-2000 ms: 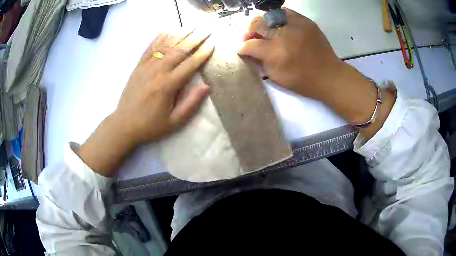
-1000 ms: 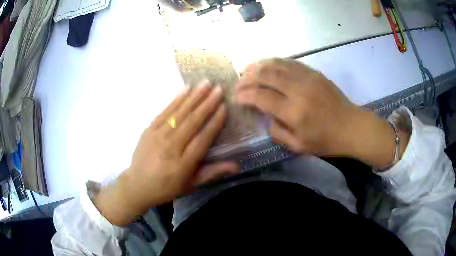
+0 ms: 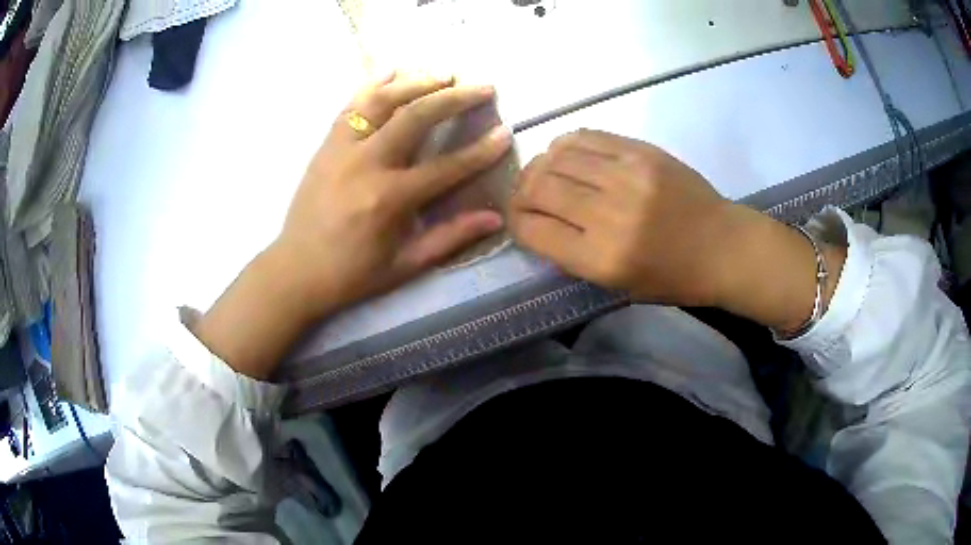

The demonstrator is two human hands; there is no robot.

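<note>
A taupe strip (image 3: pixel 468 194) lies on the white table (image 3: pixel 394 311) in front of me, mostly hidden under my left hand. A thin pale edge shows along its near end. My left hand (image 3: pixel 389 192) lies over the strip with its fingers spread, pressing on it. My right hand (image 3: pixel 623 213) has its fingers curled at the strip's right edge, gripping it there. No cream panel can be told under the hands. Only dark bits of the sewing machine show at the top edge, above the machine bed (image 3: pixel 660 43).
A measuring rule (image 3: pixel 479 335) runs along the front edge. A stack of strips (image 3: pixel 77 309) stands at the left edge, with heaped fabric panels (image 3: pixel 59 138) behind. A dark scrap (image 3: pixel 176 53) lies upper left. Orange-red snips (image 3: pixel 833 40) lie upper right.
The fabric and both hands have come away from the needle area towards me. The cream part seen earlier no longer shows. The view has shifted, leaving the machine head almost out of the picture.
</note>
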